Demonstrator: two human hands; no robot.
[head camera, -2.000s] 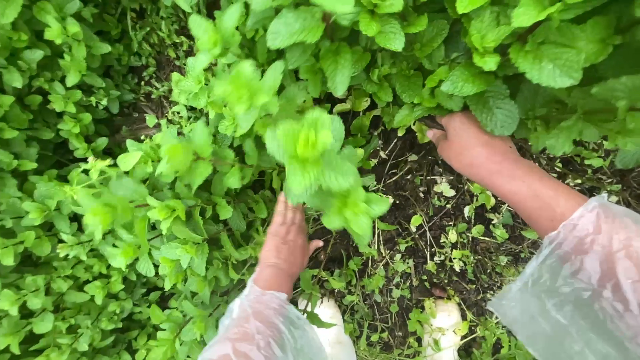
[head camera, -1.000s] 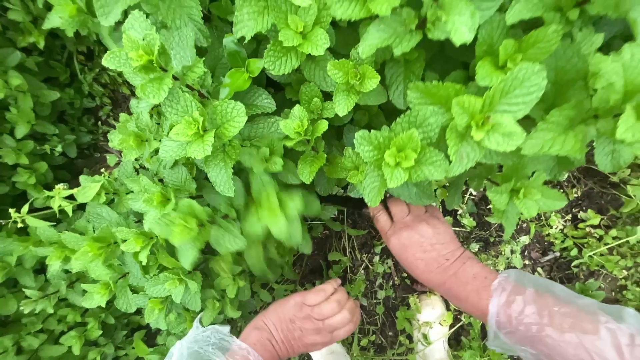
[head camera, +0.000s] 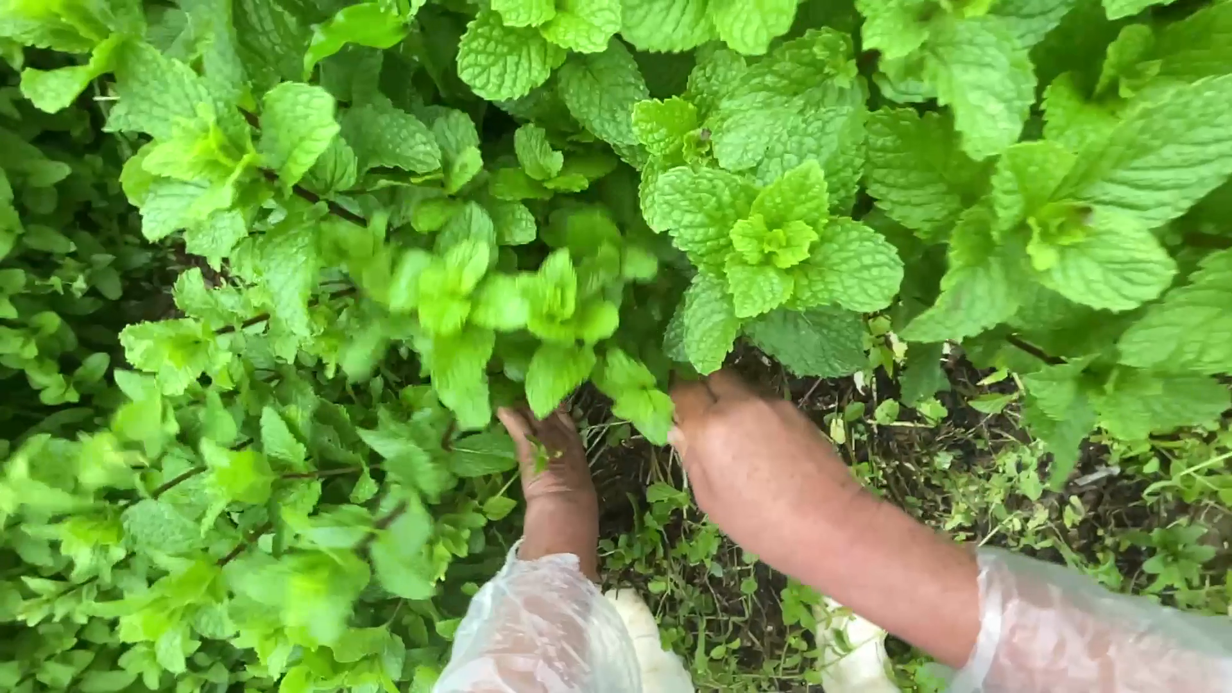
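Note:
Dense mint plants (head camera: 770, 241) with crinkled bright green leaves fill the upper part of the head view. My left hand (head camera: 553, 462) reaches up among the low stems at the centre, palm partly showing, its fingertips hidden under leaves. Just to its right, my right hand (head camera: 736, 433) has its fingers curled beneath the overhanging mint, close to a leafy shoot (head camera: 637, 390); the foliage covers what its fingertips touch. Several mint tops (head camera: 510, 298) above the hands are blurred. Clear plastic sleeves cover both forearms.
Dark soil with small weeds (head camera: 924, 472) lies under and right of the hands. Two pale shoes (head camera: 852, 650) show at the bottom edge. More mint stems (head camera: 241, 481) spread across the left side, with smaller-leaved plants (head camera: 43, 327) at the far left.
My left hand has moved up from the lower soil area into the stems, beside my right hand. One second ago it was loosely curled, apart from the plants' base.

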